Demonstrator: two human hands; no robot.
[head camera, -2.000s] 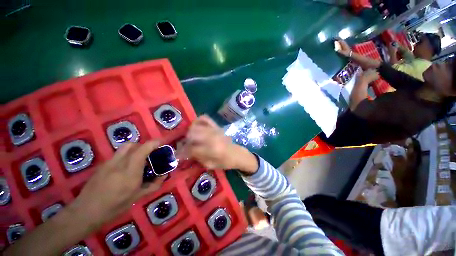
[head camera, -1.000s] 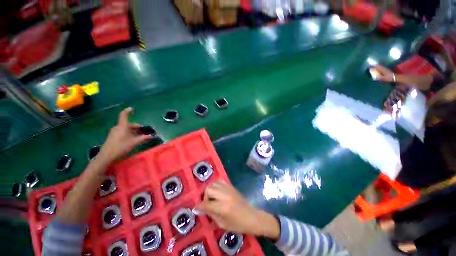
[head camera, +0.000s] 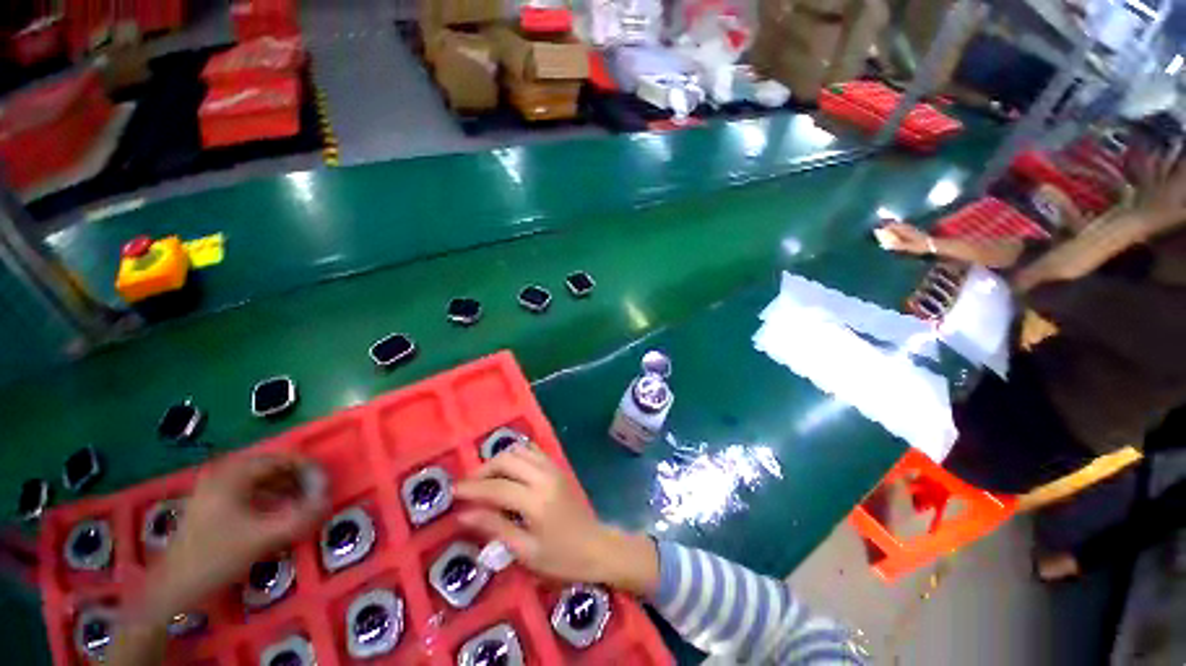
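The red tray (head camera: 414, 423) lies at the lower left, with silver-rimmed watch bodies (head camera: 376, 621) back side up in many pockets and some empty pockets at the far edge. My left hand (head camera: 241, 520) is blurred over the tray's left part, with its fingers bent near a watch; whether it grips one cannot be told. My right hand (head camera: 533, 510) is over the tray's right part and pinches a small white wipe (head camera: 494, 557) beside a watch. Several dark-faced watches (head camera: 275, 397) lie in a row on the green belt past the tray.
An open whitish bottle (head camera: 643, 409) and shiny clear scraps (head camera: 709, 484) are right of the tray. White sheets (head camera: 852, 358) lie farther right by a seated person's arm. A yellow box with a red knob (head camera: 152, 269) is far left. An orange stool (head camera: 926, 507) stands lower right.
Since one second ago, my left hand has drawn back from the belt to over the tray, leaving a watch on the belt. My right hand still pinches the wipe. The view has shifted.
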